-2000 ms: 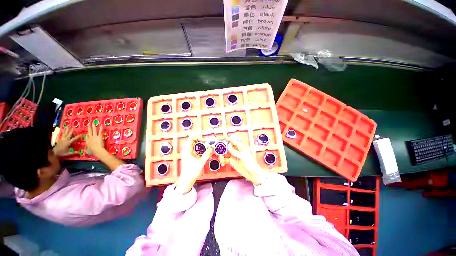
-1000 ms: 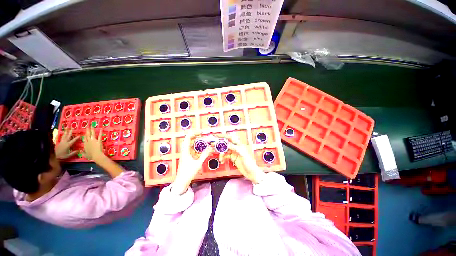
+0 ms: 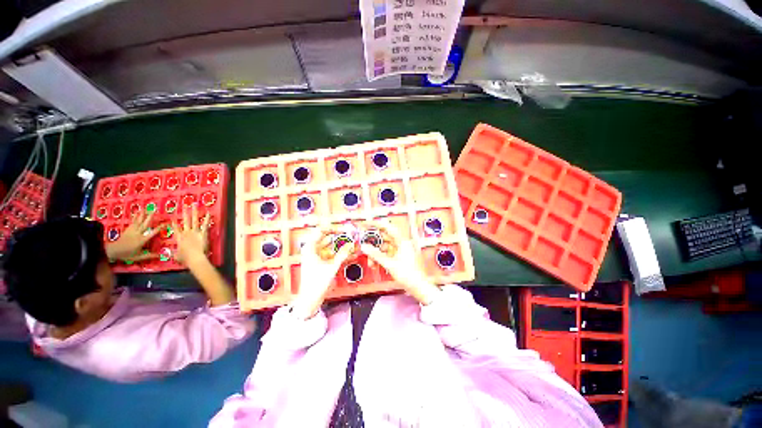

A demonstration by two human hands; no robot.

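A large pale orange tray [image 3: 429, 156] with square pockets lies in front of me. Dark round watch heads [image 3: 342, 166] sit in many of its pockets. My left hand [image 3: 314, 263] holds one watch head [image 3: 342, 242] above the tray's lower middle. My right hand [image 3: 399, 261] holds another watch head [image 3: 373, 240] close beside it. The two are side by side, with dark faces and light rims. The fingertips are small and overexposed, and the hands hide the pockets below them.
A red-orange tray [image 3: 558, 219] lies angled at right with one disc. A white box [image 3: 641, 255] and keyboard [image 3: 715, 235] are further right. A neighbour [image 3: 134, 334] in pink reaches over a red tray [image 3: 219, 219] at left. A colour chart [image 3: 409, 38] hangs above. Slotted trays [image 3: 551, 355] sit below.
My hands stay at the same place over the tray; the held watch heads look slightly tilted now. The view has shifted a little. The neighbour's hands have moved right and up over the red tray.
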